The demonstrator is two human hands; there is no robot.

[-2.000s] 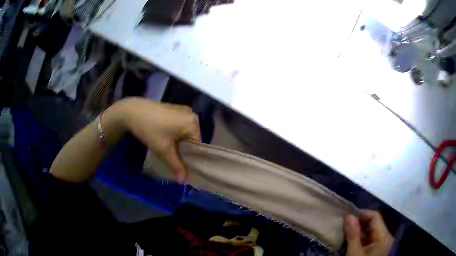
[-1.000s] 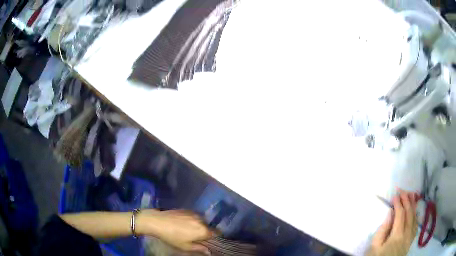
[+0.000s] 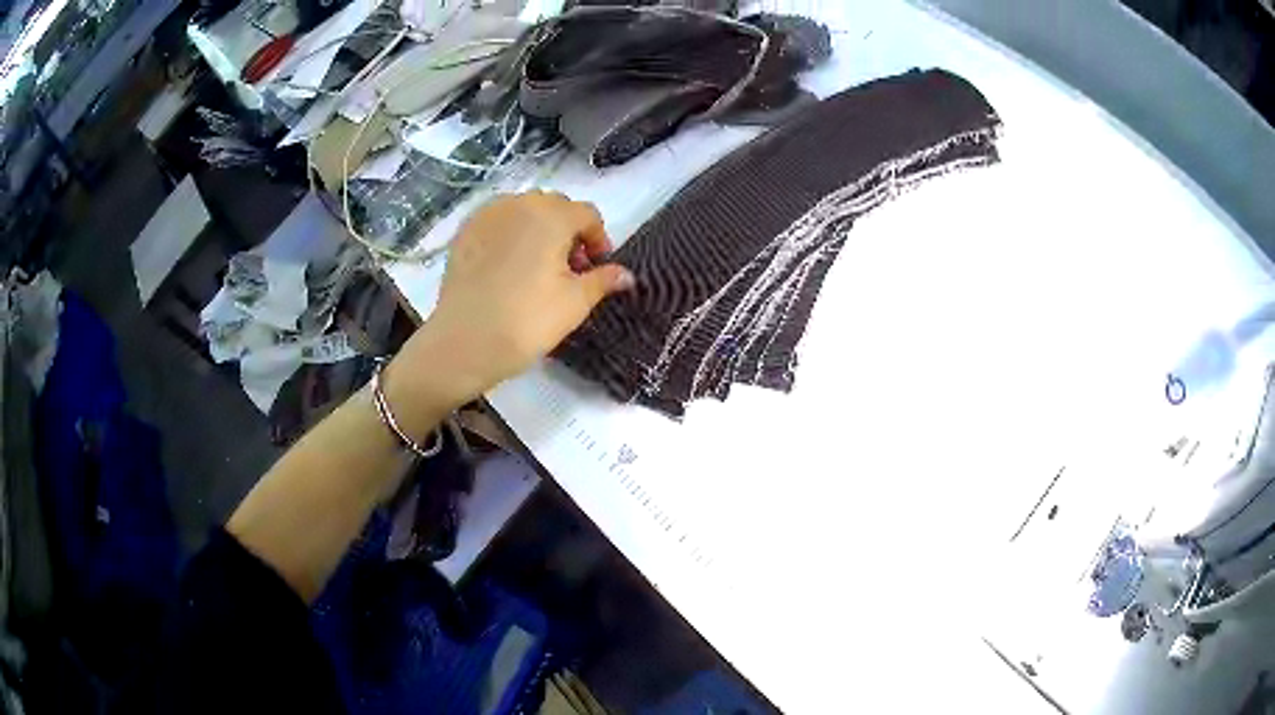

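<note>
A fanned stack of dark brown ribbed strips (image 3: 783, 196) with pale frayed edges lies on the white table (image 3: 895, 517). My left hand (image 3: 524, 286) is at the near left end of the stack, with thumb and fingertips pinched on the edge of a brown strip. How many layers it grips cannot be told. My right hand is not in view.
A crumpled brown heap (image 3: 657, 70) with a pale cord lies beyond the stack. Paper and fabric scraps (image 3: 420, 140) tangle at the table's left. The sewing machine head (image 3: 1244, 517) is at lower right. A blue basket (image 3: 420, 615) is below the table edge.
The view has swung left towards the stack. My left hand has moved up from below the table edge onto the stack. My right hand, earlier by the red-handled scissors, has left the picture.
</note>
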